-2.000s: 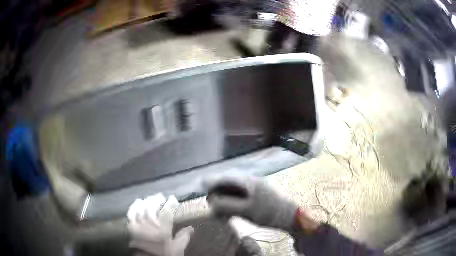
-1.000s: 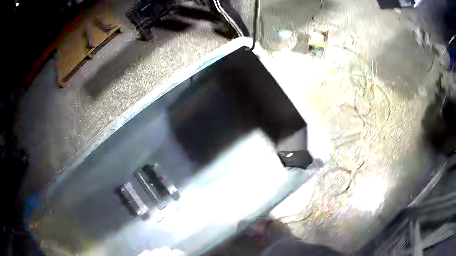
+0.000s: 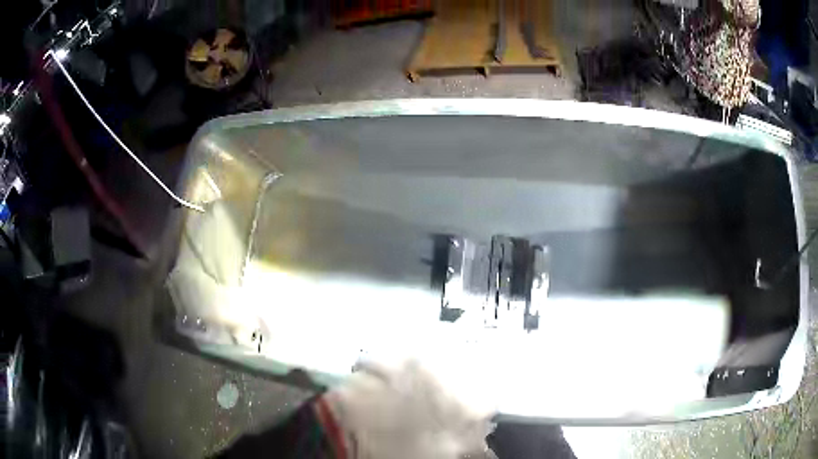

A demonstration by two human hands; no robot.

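Observation:
A long, open grey housing (image 3: pixel 395 211) with rounded corners lies across the view, its hollow facing me. Its pale greenish rim (image 3: pixel 502 109) curves along the far side. Bracket-like parts with dark slots (image 3: pixel 498 280) show on the inner back panel. Strong glare whitens the lower inside. My left hand (image 3: pixel 399 414), in a pale glove with a red cuff, is at the near rim, left of the middle. It is blurred and its fingers are lost in glare, so its grip cannot be told. My right hand cannot be made out; a dark shape shows at the bottom edge.
A yellow pallet-like object (image 3: pixel 489 40) lies beyond the housing. A round fan-like object (image 3: pixel 218 58) stands at the upper left. A white line (image 3: pixel 121 139) runs to the housing's left end. A person's patterned top (image 3: pixel 717 54) shows at the upper right.
The housing has gone from slanted to nearly level across the view, and the view has shifted. The left glove shows more at the bottom. The dark-sleeved right hand has left the picture.

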